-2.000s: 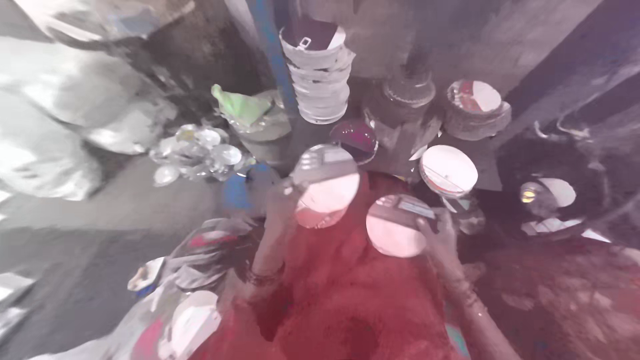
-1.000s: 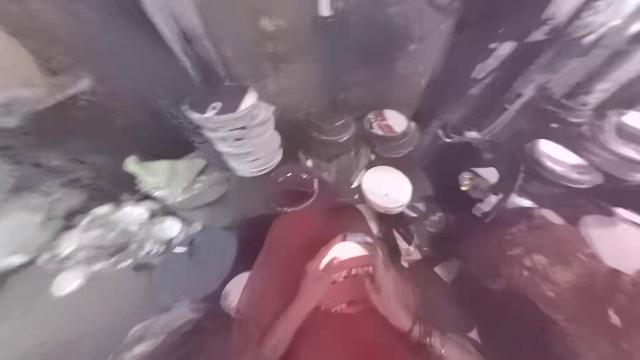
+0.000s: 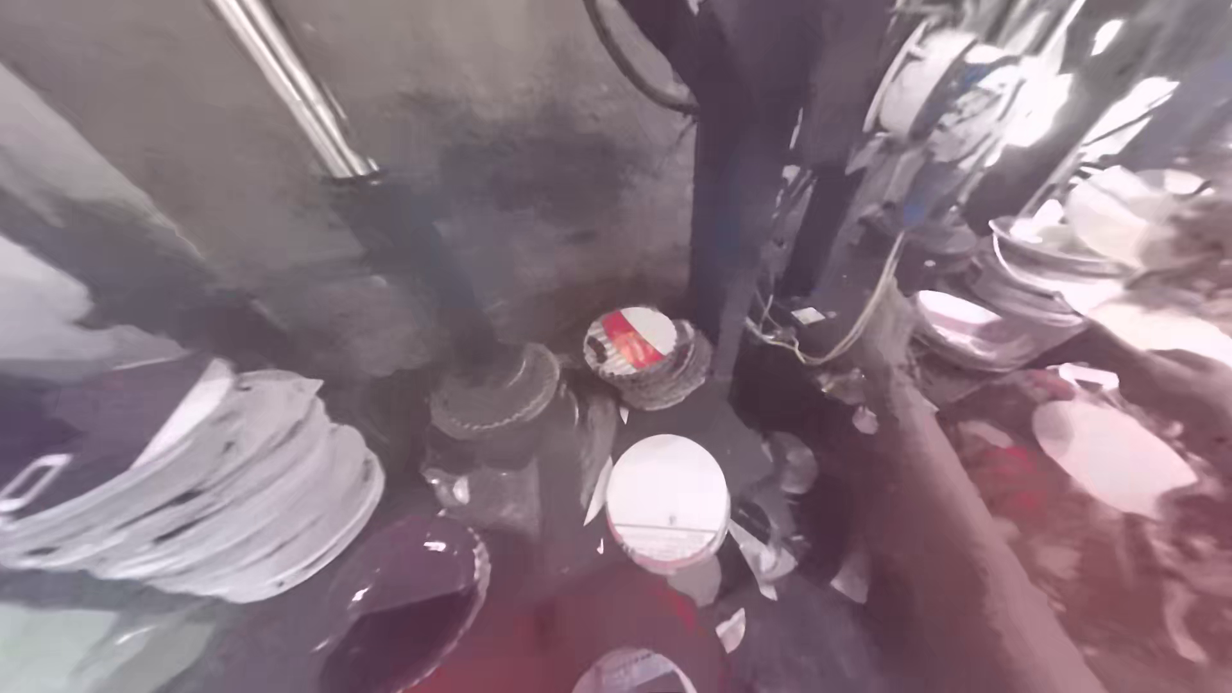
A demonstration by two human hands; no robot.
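Neither of my hands shows in the head view. At the bottom edge, in front of red cloth, part of a round disc with printing is visible; what holds it is hidden. Beyond it stands a stack of round white discs, the top one bearing writing. Farther back is a pile of round pieces with a red and white top. A dark, shiny round dish with a beaded rim lies to the left.
A tall leaning stack of pale round trays stands at left, with a dark flat piece on top. A round lidded container is near the wall. Metal basins and a cable are at right. Paper scraps lie about.
My hands, seen holding round discs two seconds ago and together at a disc one second ago, are out of view. The view has shifted strongly toward the wall and the stacks.
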